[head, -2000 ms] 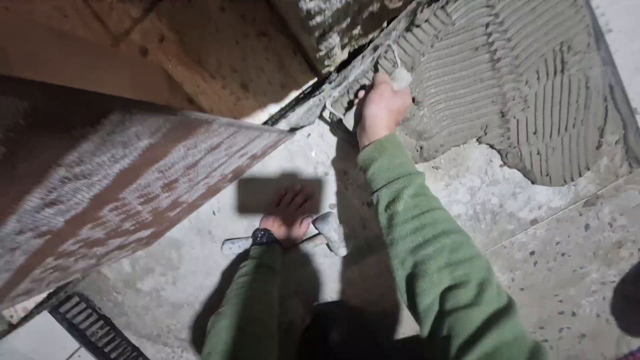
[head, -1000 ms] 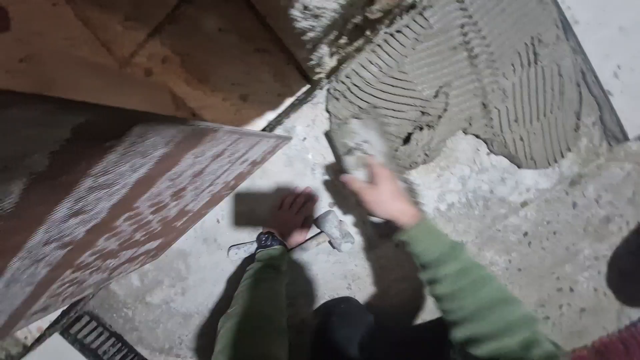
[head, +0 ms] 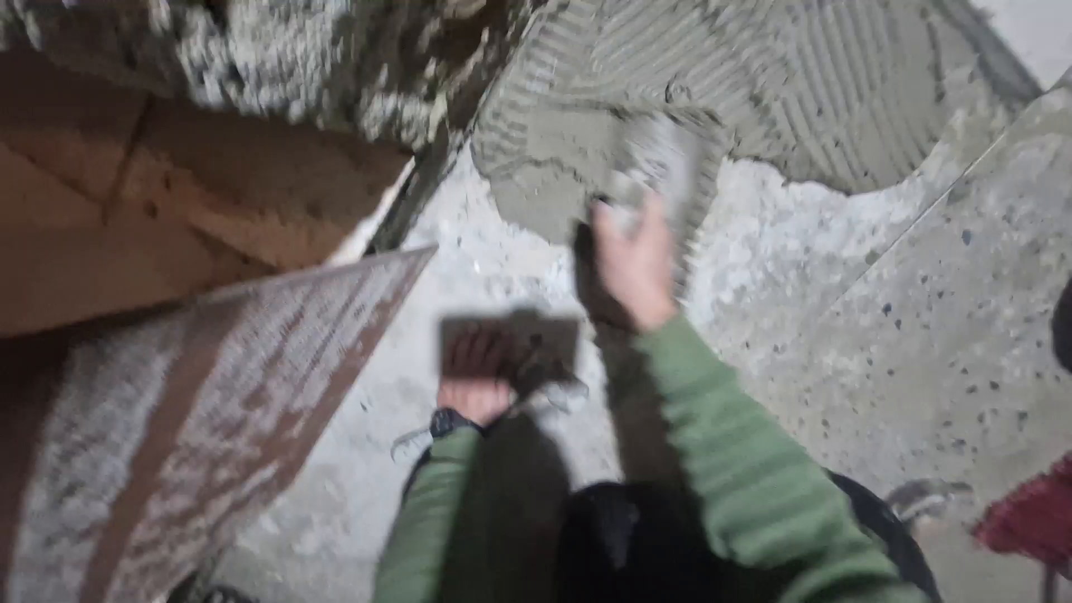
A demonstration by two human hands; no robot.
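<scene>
My right hand grips a notched trowel, blurred, whose flat face lies over grey mortar spread on the floor in combed ridges. To the lower left, my left hand, with a dark watch at the wrist, rests spread on the floor, its fingers in a dark shadow. Beside and partly behind that hand lies a hammer; its head shows to the right, and one end of it shows left of the wrist.
A large tile with whitish streaks on its brown face stands tilted at the left. Behind it are brown tiles and a rough broken concrete edge. A dark red cloth-like thing is at the lower right.
My right hand has moved the trowel from the bare floor beside the mortar onto it, and a smoother patch now shows there. My left hand has stayed on the floor. The view has shifted.
</scene>
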